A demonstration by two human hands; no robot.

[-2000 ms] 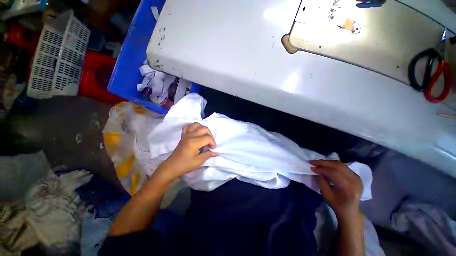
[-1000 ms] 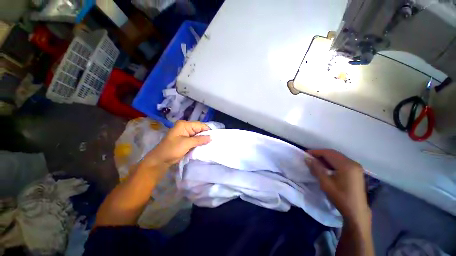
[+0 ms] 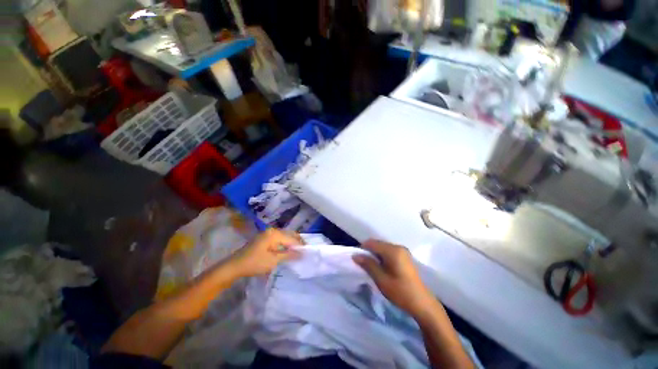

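Observation:
A white garment piece point(image 3: 328, 303) hangs bunched over the lap, below the table's front edge. My left hand point(image 3: 263, 252) pinches its upper edge at the left. My right hand point(image 3: 393, 274) pinches the same edge a short way to the right, with the edge held between the hands. Both hands are bare. The frame is blurred, so the fingertips and the edge's details are unclear.
The white table point(image 3: 389, 166) carries a sewing machine point(image 3: 563, 166) and scissors point(image 3: 570, 287) with black and red loops. A blue crate point(image 3: 242, 193) with white strips, a whitish-yellow sack point(image 3: 205, 245) and a white basket point(image 3: 162, 133) stand left of it.
The view has tilted up, showing more of the workshop. My right hand has moved closer to my left, so the held stretch of cloth edge is shorter. The cloth now hangs down.

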